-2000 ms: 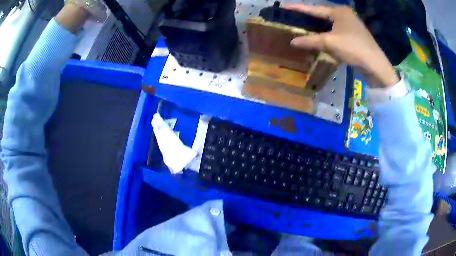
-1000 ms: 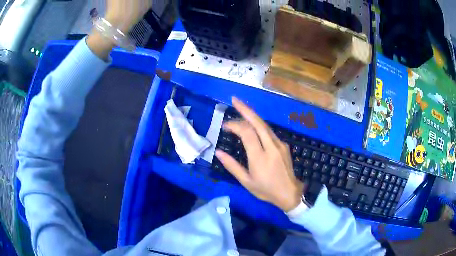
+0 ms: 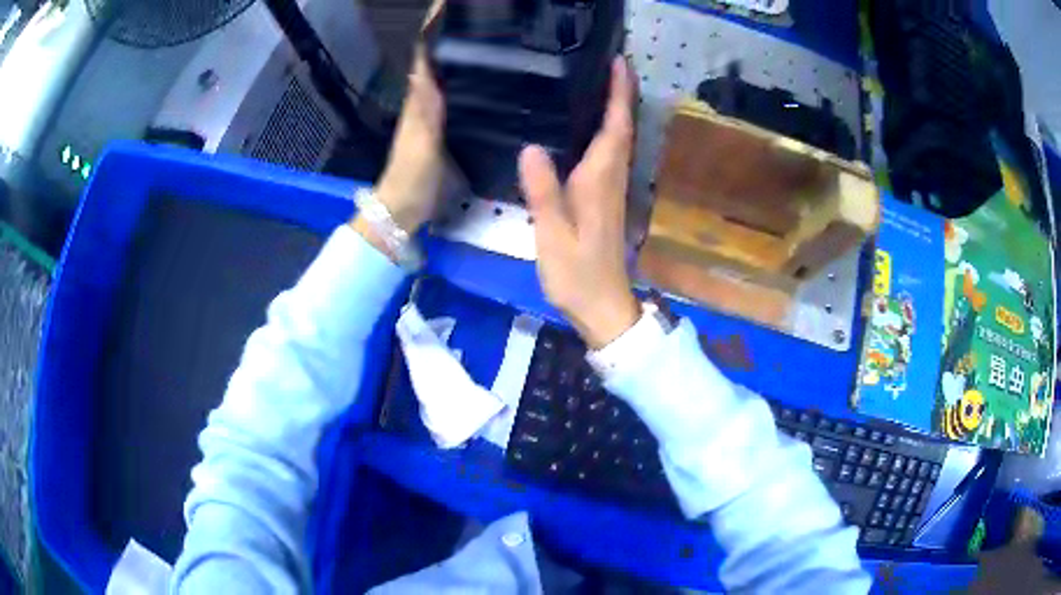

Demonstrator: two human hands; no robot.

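Note:
A black plastic housing block (image 3: 524,93) stands at the top centre, on the perforated metal plate (image 3: 669,58). It may be several stacked parts; I cannot tell. My left hand (image 3: 417,157) is pressed along its left side. My right hand (image 3: 585,215) is at its right side, fingers pointing up, thumb apart in front of the lower right. The block's top is cut off by the frame edge. The wooden fixture (image 3: 756,215) sits to the right on the plate, with a low black part (image 3: 780,110) behind it.
The blue bin (image 3: 221,180) with a dark inside is at the left. The keyboard (image 3: 593,407) lies in front, partly under my right forearm, with white tissue (image 3: 442,378) at its left end. The green picture book (image 3: 1001,314), blue booklet (image 3: 902,314) and a dark object (image 3: 937,105) are at the right.
My right hand has moved up from the keyboard to the block's right side. My left hand has come from the upper left to the block's left side. The view has shifted slightly.

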